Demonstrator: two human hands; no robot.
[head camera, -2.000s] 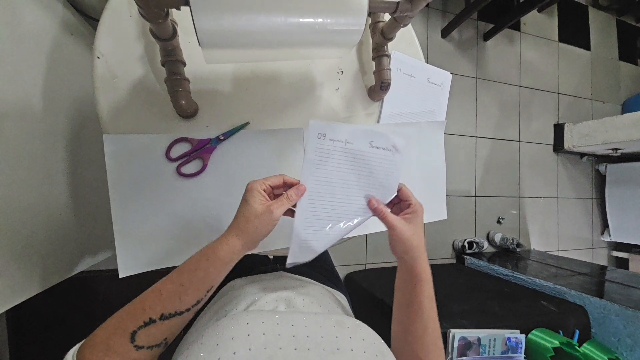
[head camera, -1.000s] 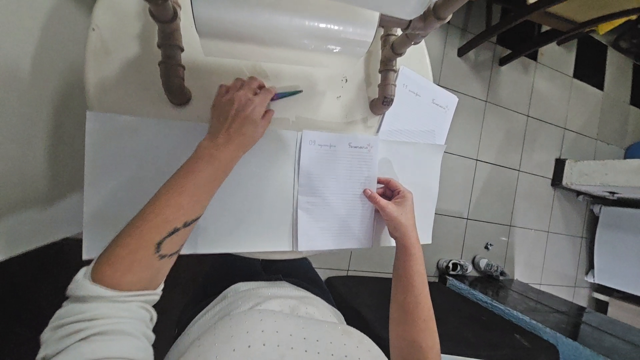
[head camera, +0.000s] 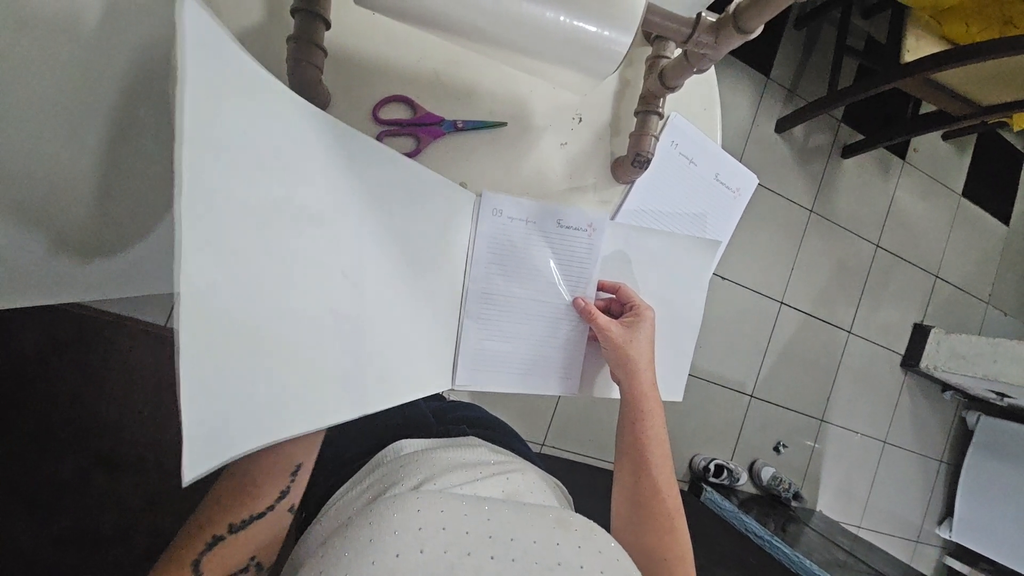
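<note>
My right hand (head camera: 620, 324) pinches the right edge of a lined paper sheet (head camera: 524, 320) with a glossy clear surface, which lies on the right part of a large white sheet (head camera: 652, 320). The left part, a white panel (head camera: 320, 264), is raised and curved, its outer edge nearest the camera. My left forearm goes in under this panel, and the left hand is hidden behind it. Scissors with purple handles (head camera: 428, 126) lie above the panel's edge, their blades pointing right. More lined sheets (head camera: 688, 184) lie at the upper right, partly under the white sheet.
A roll of white film (head camera: 544, 32) sits at the top on a frame of brown pipes (head camera: 646, 120), whose feet stand on the white table (head camera: 512, 152). To the right are a wooden chair (head camera: 904, 72), the tiled floor and a pair of sneakers (head camera: 720, 470).
My left hand has let go of the scissors, which lie on the table, and has passed behind the left panel, now lifted from flat. My right hand stays at the lined sheet's edge.
</note>
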